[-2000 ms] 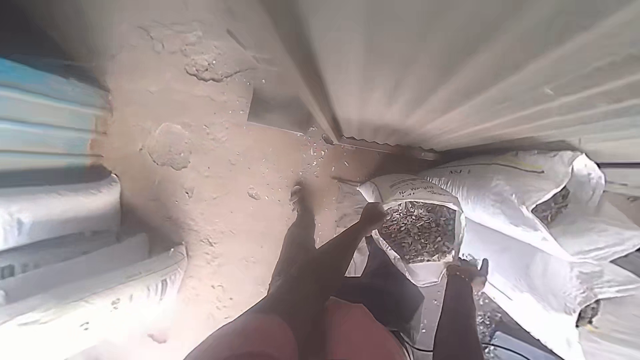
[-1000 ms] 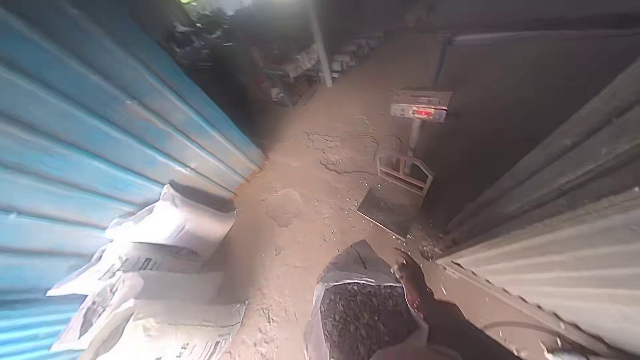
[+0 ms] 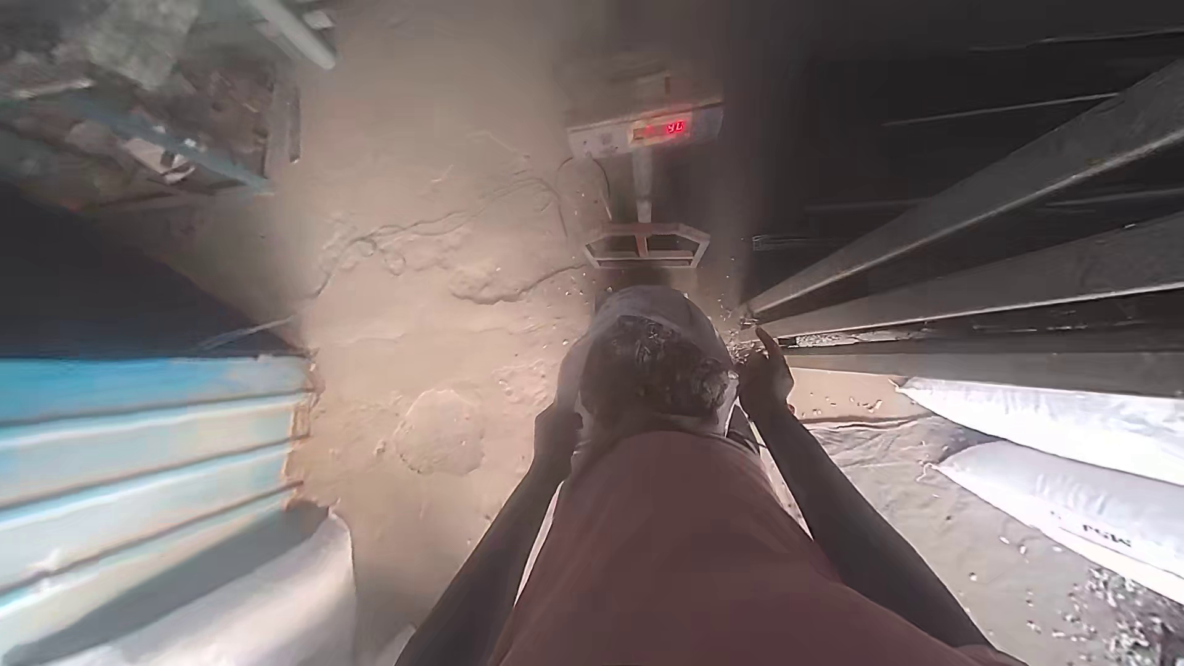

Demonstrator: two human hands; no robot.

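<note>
An open-topped white sack (image 3: 643, 305) filled with dark scrap pieces (image 3: 652, 370) stands upright in front of my body, at the near side of a platform scale (image 3: 646, 245). At the sack's left rim, my left hand (image 3: 558, 435) is closed on the sack. My right hand (image 3: 765, 375) is at the right side of the sack, thumb raised; whether its fingers grip the fabric is unclear. Beyond the sack rise the scale's metal guard frame and its post, topped by a lit red display (image 3: 675, 128). The scale's platform is mostly hidden by the sack.
Blue corrugated sheeting (image 3: 148, 435) stands at the left, with a white sack (image 3: 268, 592) below it. More white sacks (image 3: 1064, 499) lie at the right beside metal rails (image 3: 971, 203). A cable (image 3: 444, 222) crosses the dusty floor. Cluttered shelving (image 3: 203, 120) is at the upper left.
The filled sack has moved from beside the white sacks on the right to the scale, with my hands at its sides. The view has turned strongly.
</note>
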